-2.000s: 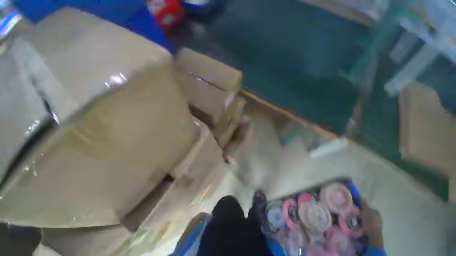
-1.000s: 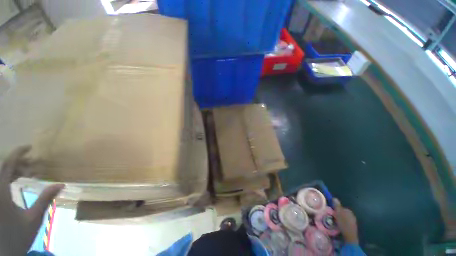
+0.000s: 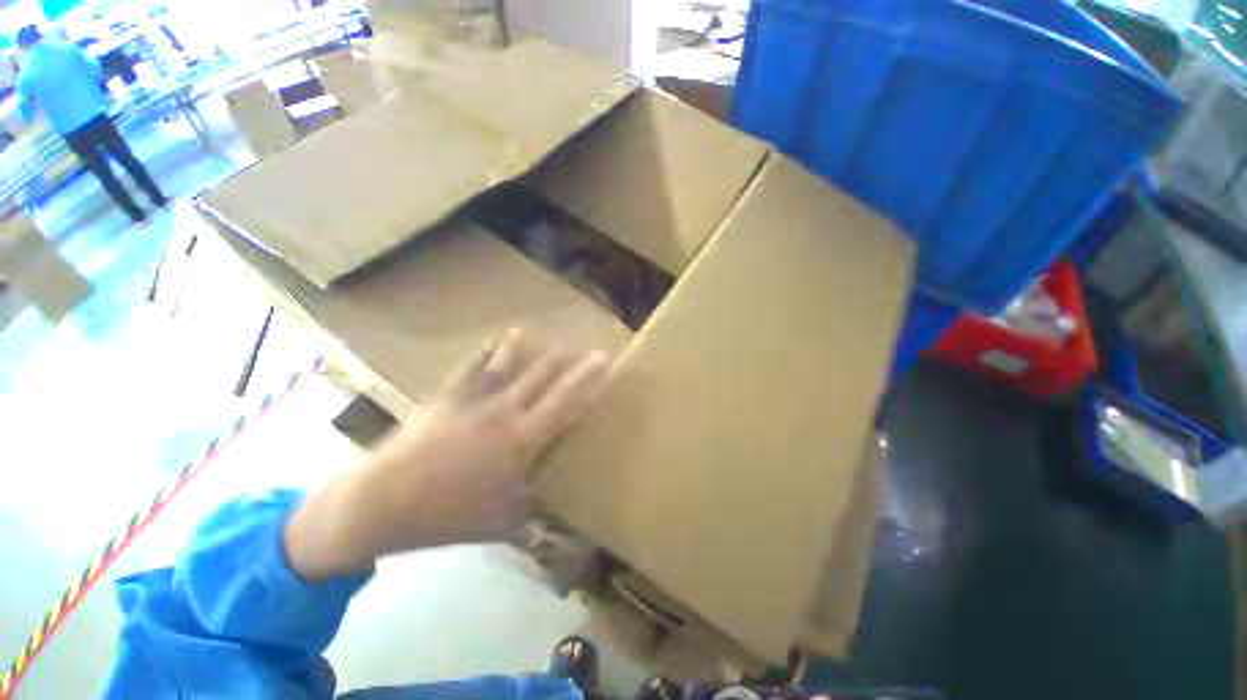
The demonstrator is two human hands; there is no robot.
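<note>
A large brown cardboard carton (image 3: 451, 294) stands in front of me. One flap (image 3: 739, 397) is folded out to the right, and others partly cover the top. Through the gap a dark interior (image 3: 588, 260) shows; its contents are unclear. My left hand (image 3: 458, 458), bare and blurred, is over the carton's near edge with fingers spread, holding nothing that I can see. Whether it touches the cardboard is unclear. Slivers of round pink and pale parts (image 3: 739, 693) show at the bottom edge; their tray is almost wholly cut off. My right hand is out of the picture.
Blue bins (image 3: 944, 137) stand behind the carton on the right. A red crate (image 3: 1019, 342) and a shallow blue bin (image 3: 1149, 445) are on the floor beyond. A bench edge (image 3: 1203, 301) is at far right. Yellow-black tape (image 3: 164, 492) runs left. A person (image 3: 82, 116) stands at upper left.
The carton's top has gone from closed to partly open, with a flap folded right. My left hand has moved in over it. The parts tray and right hand have dropped out of view.
</note>
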